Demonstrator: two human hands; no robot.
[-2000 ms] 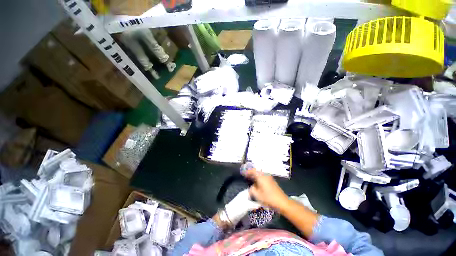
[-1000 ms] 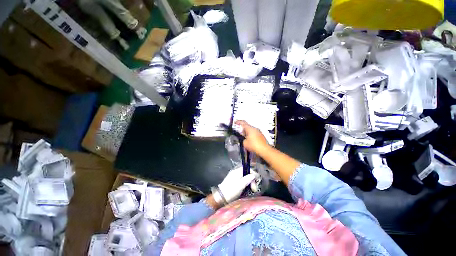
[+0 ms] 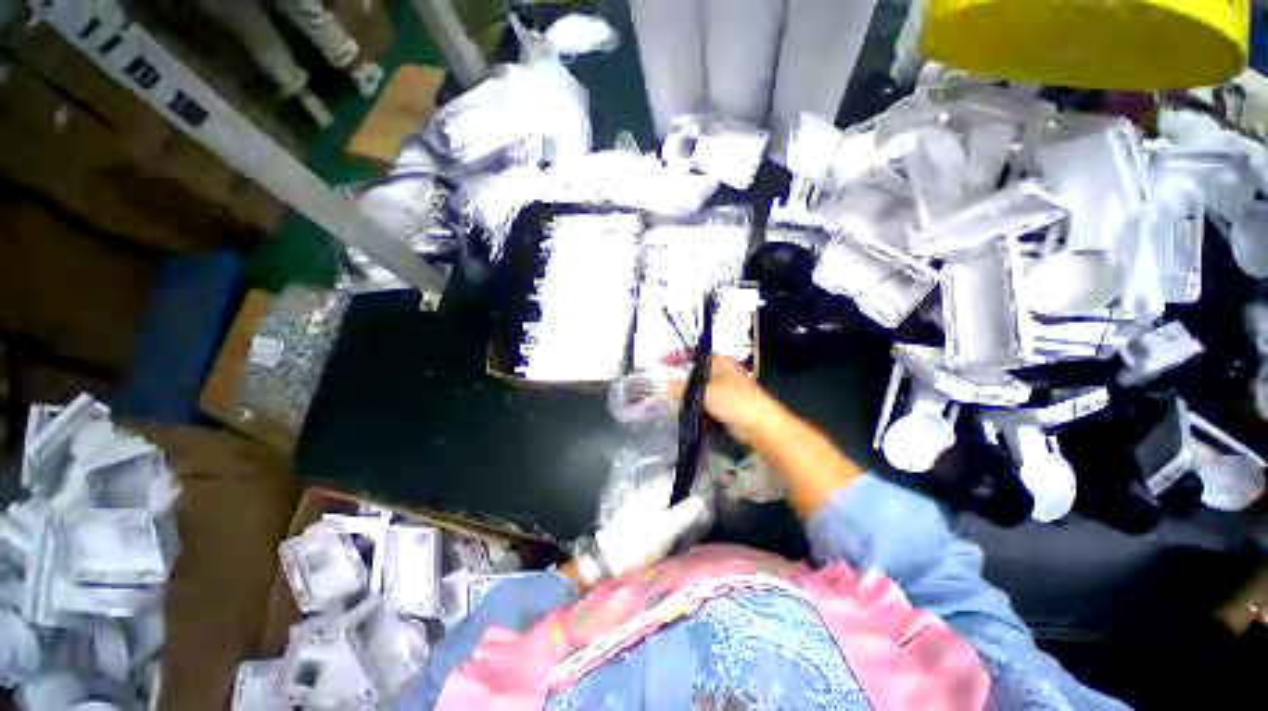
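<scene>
My left hand (image 3: 651,531), in a white glove, is closed around the lower end of a dark bundle of black strands (image 3: 693,417) that stands up from it. A crumpled clear bag (image 3: 633,465) lies at the same hand. My bare right hand (image 3: 733,395) is at the upper part of the bundle, at the front edge of the right stick tray. A few thin white sticks (image 3: 677,328) show at its fingertips, blurred. The stick trays (image 3: 577,296) hold dense rows of white sticks with dark ends.
White plastic housings (image 3: 987,299) are piled at the right; more fill a carton (image 3: 364,576) at the lower left. A bag of small fasteners (image 3: 288,364) lies left of the bench. A yellow slotted item (image 3: 1085,42) and tall white tubes (image 3: 744,63) stand at the back. A blurred hand (image 3: 1247,608) shows far right.
The view has tilted downward since the oldest frame. The black strands now stand upright between my hands. My right hand has moved slightly right since the last frame, with thin sticks at its fingertips.
</scene>
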